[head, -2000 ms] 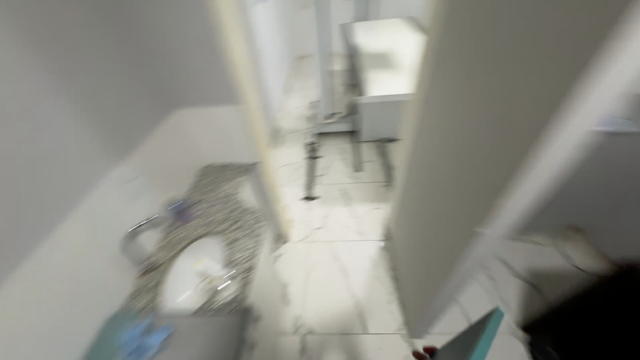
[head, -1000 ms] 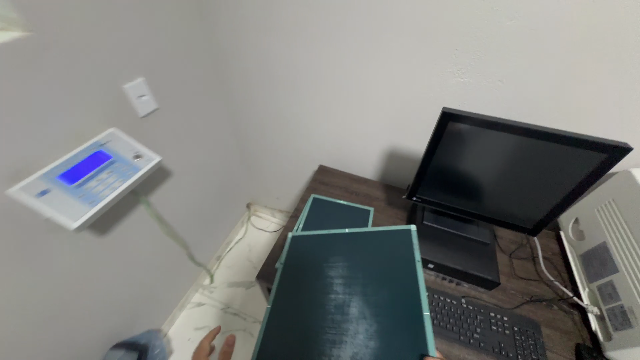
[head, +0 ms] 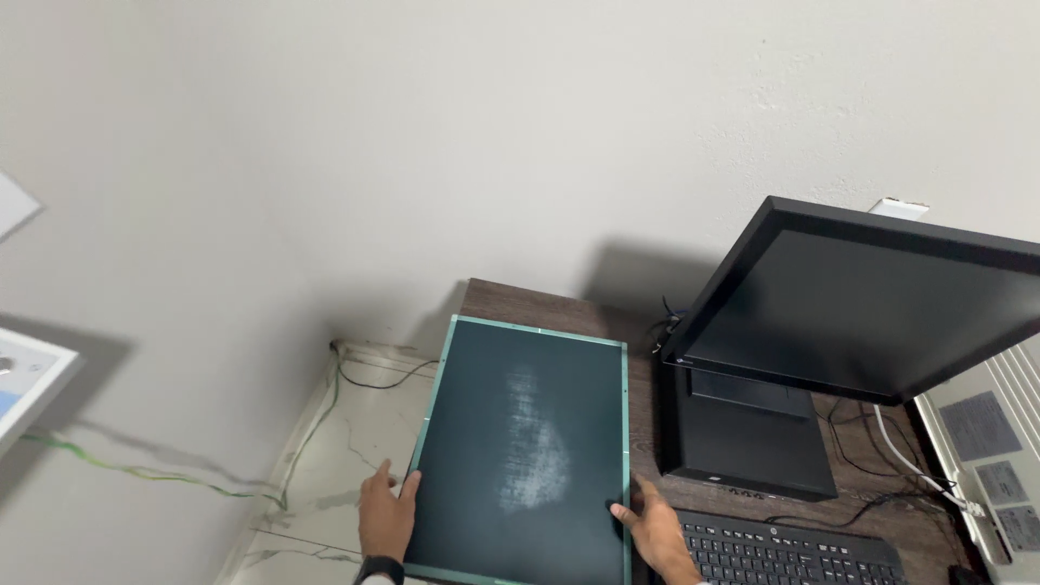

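A flat dark panel with a pale green frame, which looks like an X-ray cassette [head: 487,406], lies over the left part of the dark wood-look desk [head: 528,299]. Whitish scuffs mark its middle. My left hand [head: 388,512], with a black band at the wrist, is at the panel's lower left edge, fingers apart; whether it grips the edge is unclear. My right hand [head: 654,532] holds the lower right edge, thumb on top and fingers at the side. The smaller panel seen earlier is hidden or out of sight.
Right of the panel stand a black monitor [head: 869,313], a black computer case [head: 747,439] and a black keyboard [head: 788,552]. A pale labelled machine [head: 979,414] is at the far right, with cables near it. A wall-mounted control box [head: 36,366] is at left.
The view has swung from a doorway and sink to the desk. The large panel has moved up the desk, over where the smaller panel showed. My left hand has come to its left edge.
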